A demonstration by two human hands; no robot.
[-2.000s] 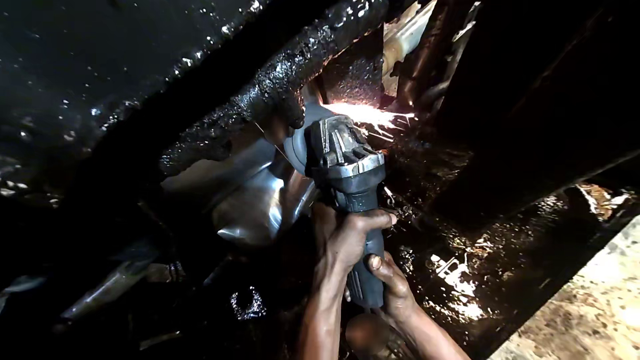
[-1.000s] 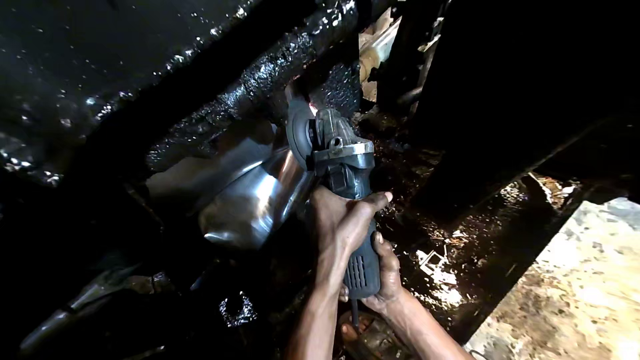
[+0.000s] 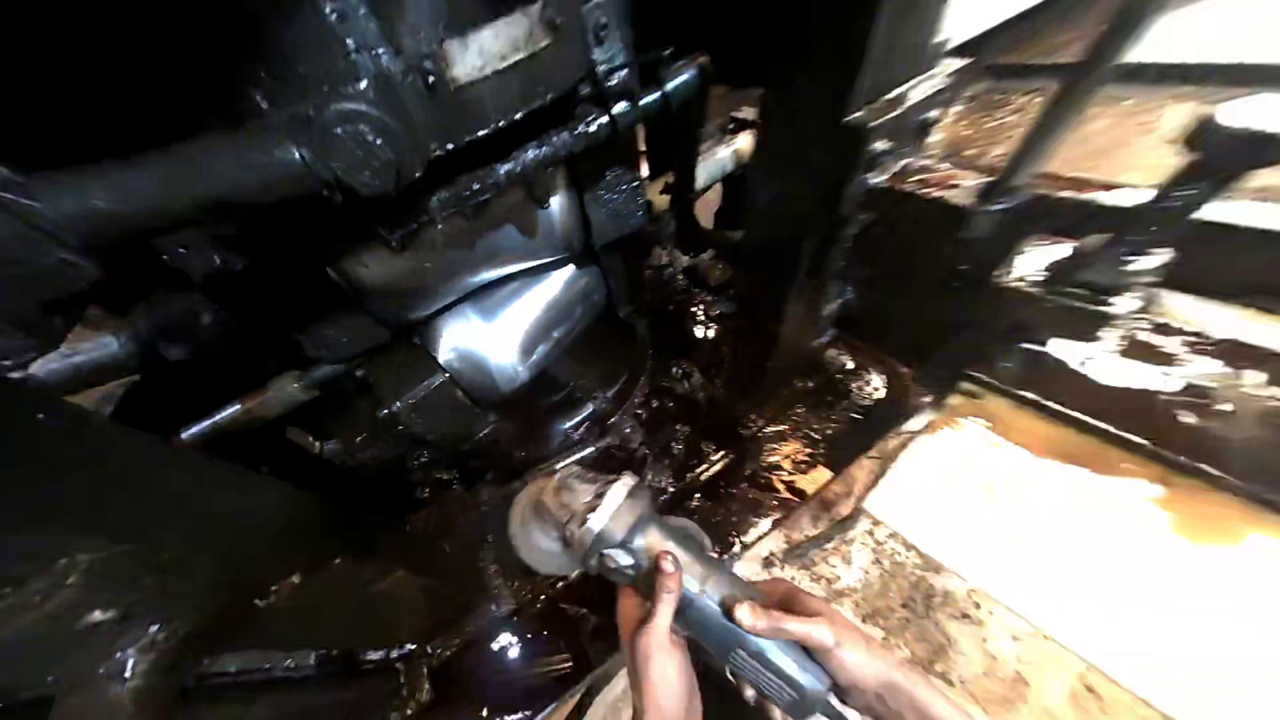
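Observation:
An angle grinder (image 3: 700, 590) lies across the lower middle of the view, its head and disc (image 3: 540, 525) pointing up and left. My left hand (image 3: 660, 635) grips its body just behind the head, thumb on top. Around the rear part of the body is my right hand (image 3: 820, 635), its thumb also on top. Above the grinder, apart from the disc, is a shiny bare metal part (image 3: 520, 325) with a dark seam along its upper side. Whether the disc is spinning cannot be told.
Dark, oily machinery with a thick pipe (image 3: 190, 180) fills the upper left. Wet, dark muck (image 3: 720, 430) covers the ground beyond the grinder. At the right are a stained ledge (image 3: 900, 580), a brightly lit surface (image 3: 1060, 560) and slanting bars (image 3: 1075, 100).
Both hands have drawn the grinder down and away from the dark metal edge, where sparks flew two seconds ago; no sparks show now. The view has swung widely.

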